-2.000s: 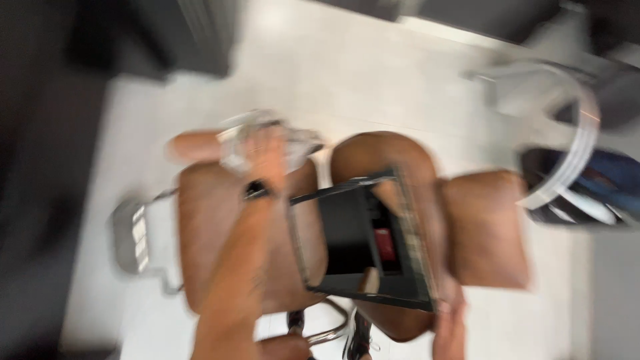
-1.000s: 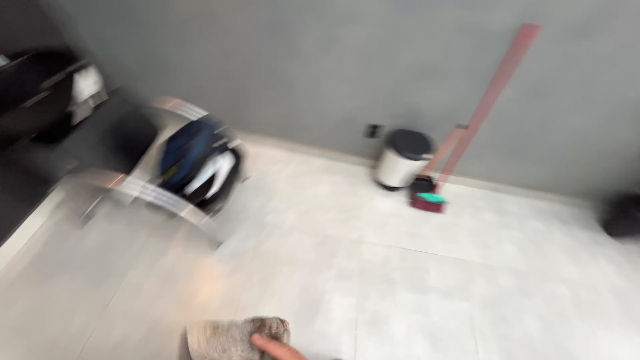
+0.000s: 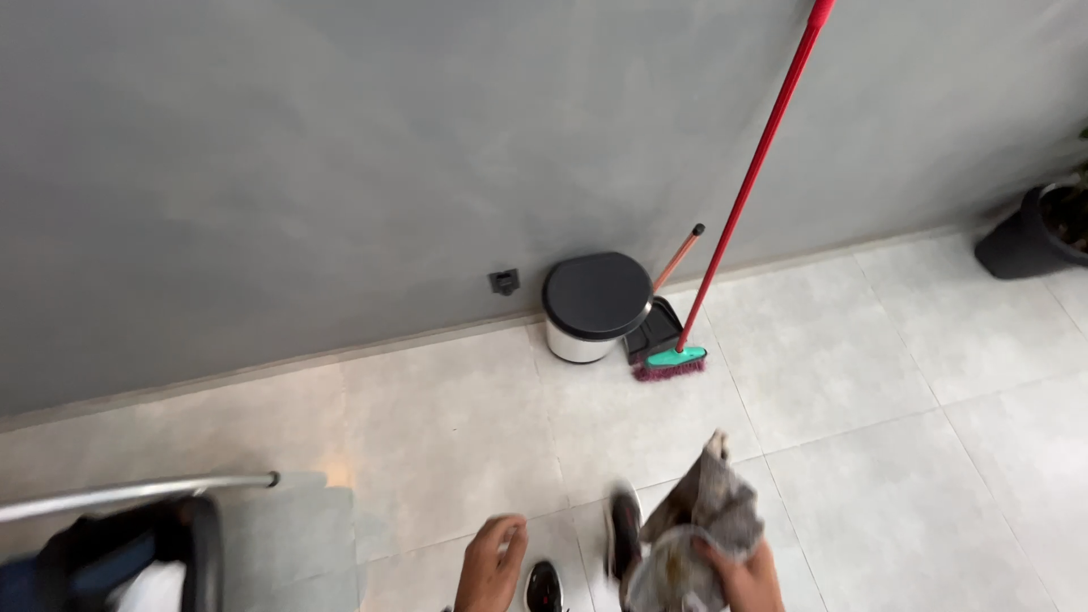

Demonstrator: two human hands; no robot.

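Note:
My right hand (image 3: 741,571), at the lower right, grips a crumpled, stained grey cloth (image 3: 718,501) together with a translucent round container (image 3: 676,569) that has some brownish matter in it. To the left, my left hand (image 3: 493,561) is raised with its fingers curled and holds nothing. Ahead, against the wall, stands a trash bin (image 3: 598,297) with a black lid, which is closed, and a light metallic body. Right beside it are a black dustpan (image 3: 654,330) with an orange-brown handle and a broom (image 3: 677,359) with a red pole, green head and purple bristles.
A black plant pot (image 3: 1020,238) stands by the wall at the right. At the lower left are a metal tube frame (image 3: 144,489) and a black bag (image 3: 204,544) with blue and white items. A black socket (image 3: 504,281) is on the grey wall. My shoes (image 3: 544,586) are on the tiles.
The view has swung from brown leather seats to the wall with the bin and broom. The black-framed tray seen two seconds ago is out of view. The bin now appears nearer.

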